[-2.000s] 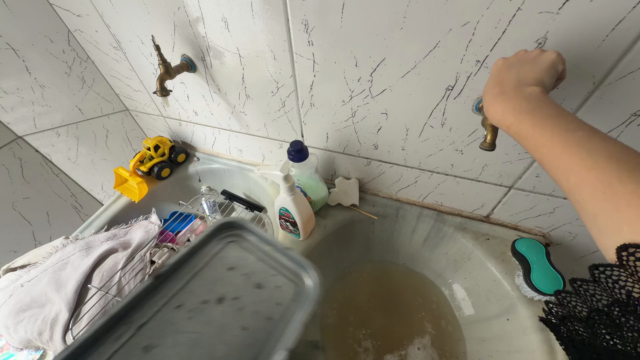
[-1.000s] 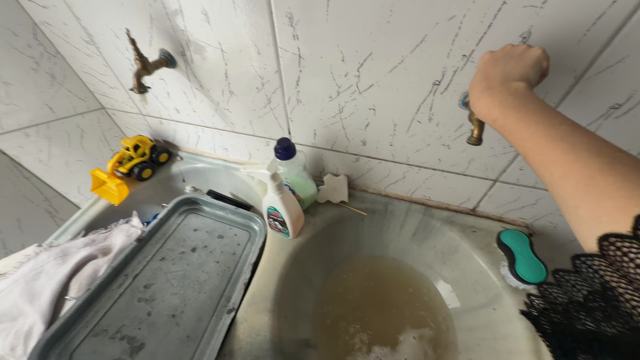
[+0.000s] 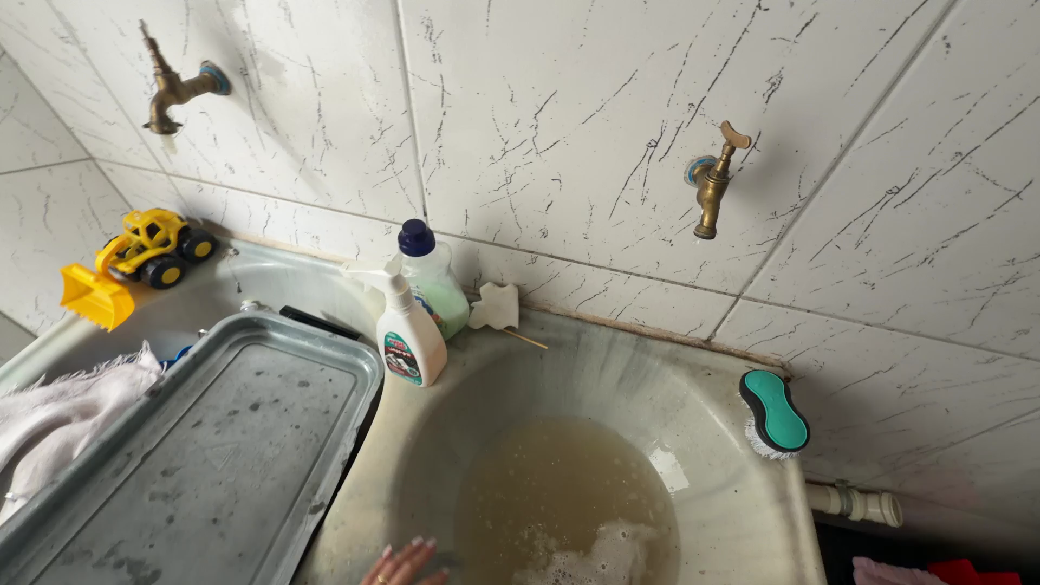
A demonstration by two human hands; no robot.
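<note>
My left hand [image 3: 402, 565] shows only its fingers at the bottom edge, over the near left side of the basin [image 3: 715, 414]. The fingers are slightly apart with nothing seen between them, and one bears a ring. Cloudy brown water [image 3: 569, 479] with foam [image 3: 609, 556] lies in the basin. To the left, a grey metal tray [image 3: 211, 455] with dark spots rests tilted over the other basin. My right hand is out of view. On the wall above the basin is a brass tap [image 3: 711, 187], with no water seen running from it.
Behind stand a white spray bottle [image 3: 413, 345], a capped bottle of green liquid [image 3: 435, 284] and a white sponge-like piece [image 3: 496, 306]. A teal scrub brush [image 3: 780, 410] sits on the right rim. Left are a toy loader [image 3: 146, 252], a cloth [image 3: 73, 422] and another tap [image 3: 175, 93].
My right hand has left the right tap and the view. My left hand's fingers have appeared at the bottom edge. The tray, raised two seconds ago, now lies over the left basin.
</note>
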